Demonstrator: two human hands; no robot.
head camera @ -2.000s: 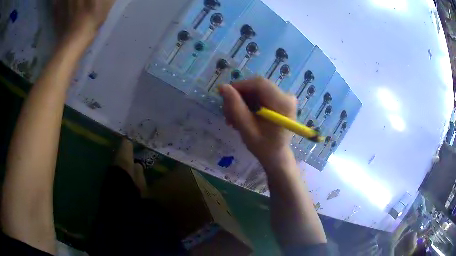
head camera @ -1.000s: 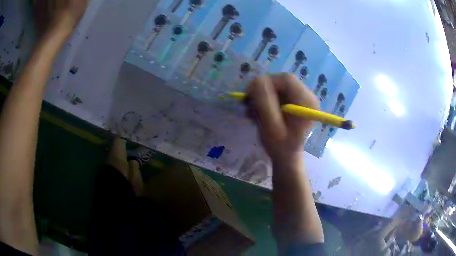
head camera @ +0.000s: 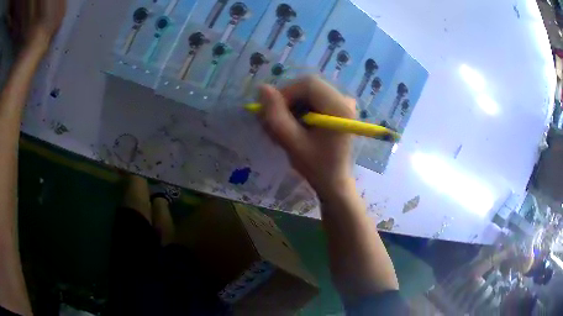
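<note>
A row of several light-blue retail boxes (head camera: 213, 46) with dark round-headed product pictures lies side by side on the white, stained table (head camera: 204, 151). My right hand (head camera: 315, 133) is over the near side of the row and grips a yellow marker pen (head camera: 352, 125). The pen's tip points left, near the boxes' near edge; whether it touches them is unclear. The hand is slightly blurred and hides part of the boxes. My left hand (head camera: 38, 21) is at the top left corner, cut off by the frame's edge. Its fingers and anything under them cannot be made out.
A brown carton (head camera: 265, 241) stands on the green floor below the table's near edge. My legs (head camera: 145, 203) show beside it. A blue stain (head camera: 239, 176) marks the table near its edge. Blurred clutter (head camera: 518, 271) shows at the lower right.
The row of boxes and the table have shifted left and up in view. My right hand, with the pen, has moved left in view since a second ago. My left hand is nearer the corner.
</note>
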